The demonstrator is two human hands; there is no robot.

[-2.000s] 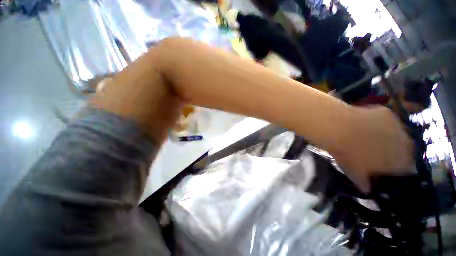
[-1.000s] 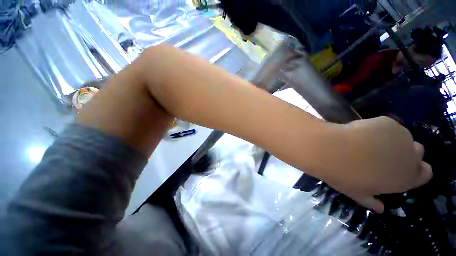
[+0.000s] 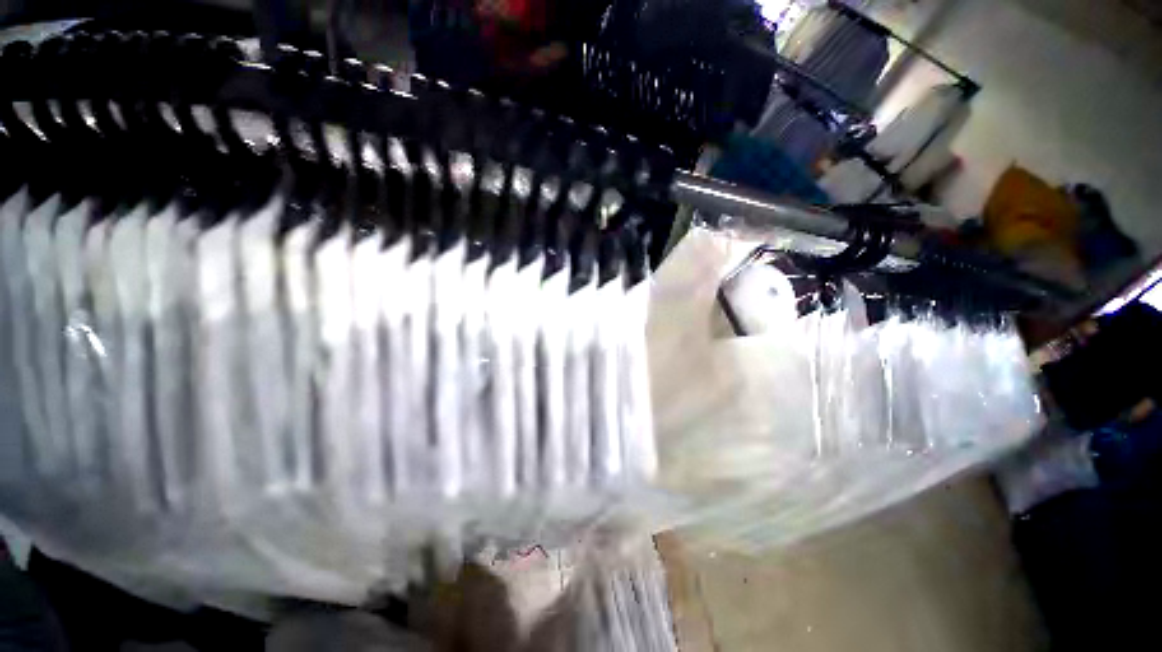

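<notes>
A long close-packed row of white garments under clear film hangs in front of me. Their black hangers run along the top of the row. At the right, a bare stretch of the metal rail shows, then a second group of covered white garments hangs below it. A pale flat garment or cover faces me between the two groups. Neither of my hands can be made out. A blurred brownish shape at the bottom edge cannot be identified.
Another rack with garments stands at the back right. An orange-yellow bundle lies farther right. A dark figure or dark clothing is at the right edge. Tan floor or board shows below the garments.
The view has swung from the white table to the hanging row. My left arm, which stretched across the picture to the right, has left the view.
</notes>
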